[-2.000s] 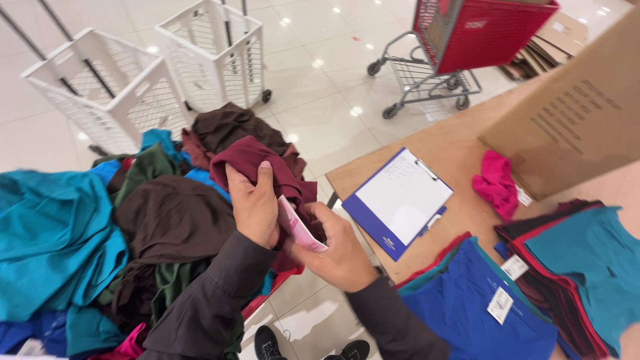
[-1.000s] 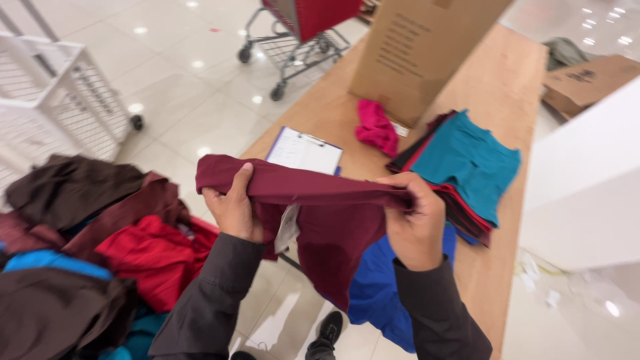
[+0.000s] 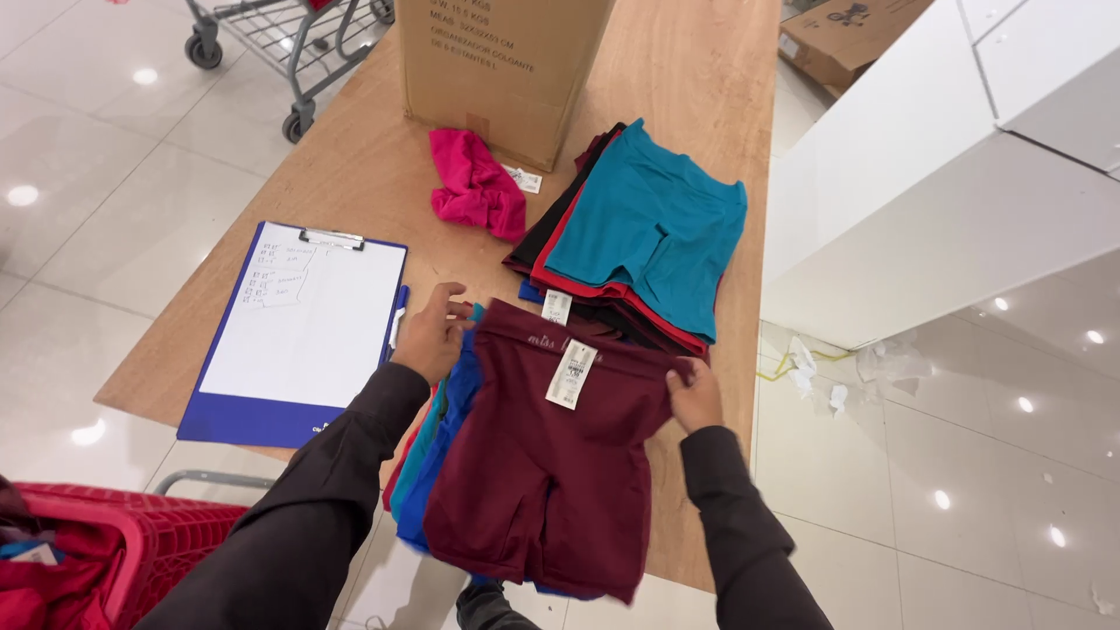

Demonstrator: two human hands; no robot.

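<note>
A pair of maroon stretch shorts (image 3: 542, 455) lies spread over a stack with blue shorts (image 3: 446, 446) and teal ones, its white tag at the waistband. My right hand (image 3: 697, 395) pinches the right end of that waistband. Beside its left end, my left hand (image 3: 435, 332) has its fingers apart and holds nothing. Just beyond, teal shorts (image 3: 647, 232) top a second stack with red and dark garments under them. A crumpled pink garment (image 3: 477, 188) with a tag lies by the cardboard box.
A blue clipboard (image 3: 293, 324) with a written sheet and a pen (image 3: 395, 319) lie left on the wooden table (image 3: 350, 157). A tall cardboard box (image 3: 503, 79) stands at the back. A red basket (image 3: 140, 542) of clothes is lower left, a cart (image 3: 297, 52) upper left, a white block (image 3: 945, 166) right.
The maroon shorts, earlier bunched and then stretched between both hands, now lie flat on the nearer stack. My left hand has let go of them. The view has swung toward the table.
</note>
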